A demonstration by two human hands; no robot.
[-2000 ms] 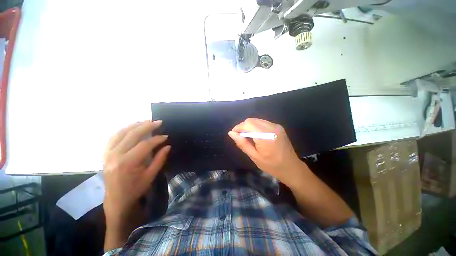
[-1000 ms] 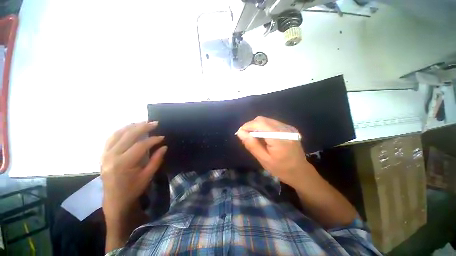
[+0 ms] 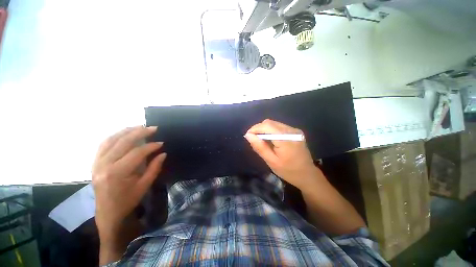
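A long, slightly curved dark fabric panel [image 3: 313, 114] lies on the white machine table [image 3: 104, 62], in front of the needle area. Short rows of fine pale dots show near its middle. My right hand [image 3: 282, 151] holds a slim white marking pen [image 3: 284, 137], its tip at the cloth beside the dots. My left hand [image 3: 125, 167] rests at the panel's left end, fingers spread with the fingertips on the cloth. It grips nothing.
The sewing machine's needle area [image 3: 245, 44] and cream ribbed knob [image 3: 305, 39] are at the top. A printed ruler scale [image 3: 391, 129] runs along the front edge at right. Cardboard boxes [image 3: 402, 193] stand below right. A white paper piece [image 3: 75, 208] lies on dark cloth at lower left.
The pen has moved slightly right along the panel, and the dotted marks reach further right. The whole view has shifted a little. My left hand stays at the panel's left end.
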